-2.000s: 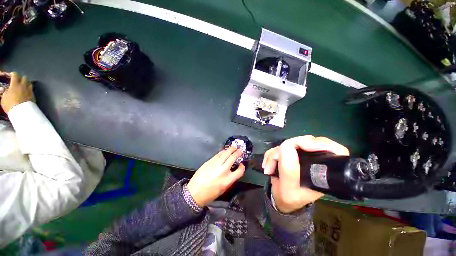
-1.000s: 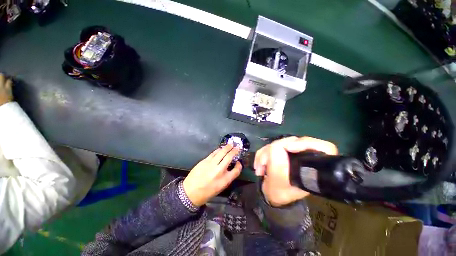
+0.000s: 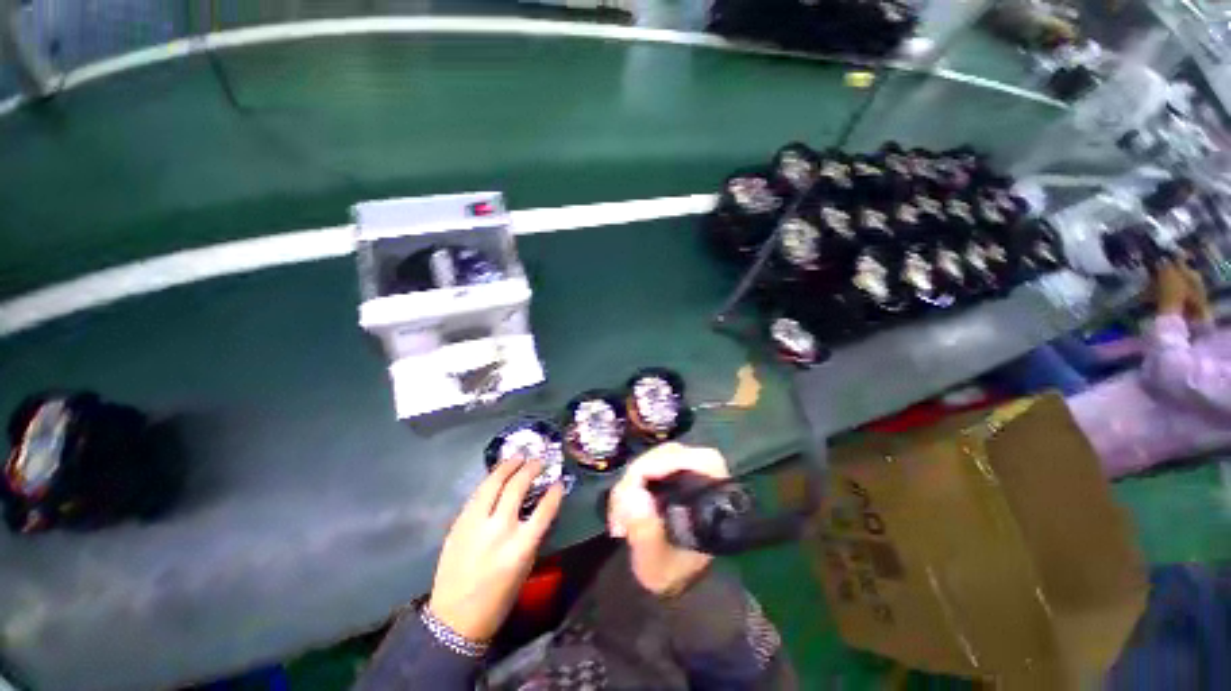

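My left hand [image 3: 489, 560] rests its fingers on a round black housing [image 3: 529, 451] with a silvery board inside, near the bench's front edge. My right hand [image 3: 659, 520] is closed around a black electric screwdriver [image 3: 713, 513], just right of that housing; its tip is hidden. Two more round housings [image 3: 595, 429] with silvery centres stand in a row to the right of the first. The light grey screw feeder [image 3: 446, 300] with its red switch stands behind the left hand.
Dense rows of black units [image 3: 871, 223] stand at the back right. A dark stack of waiting units [image 3: 70, 459] is at the far left. An open cardboard box [image 3: 986, 540] is below the bench at right. Another person's pink sleeve [image 3: 1158, 385] shows at the right.
The view has swung to the right, so the feeder and left stack sit further left. Two more housings now show beside the one under my left hand. My right hand still holds the screwdriver.
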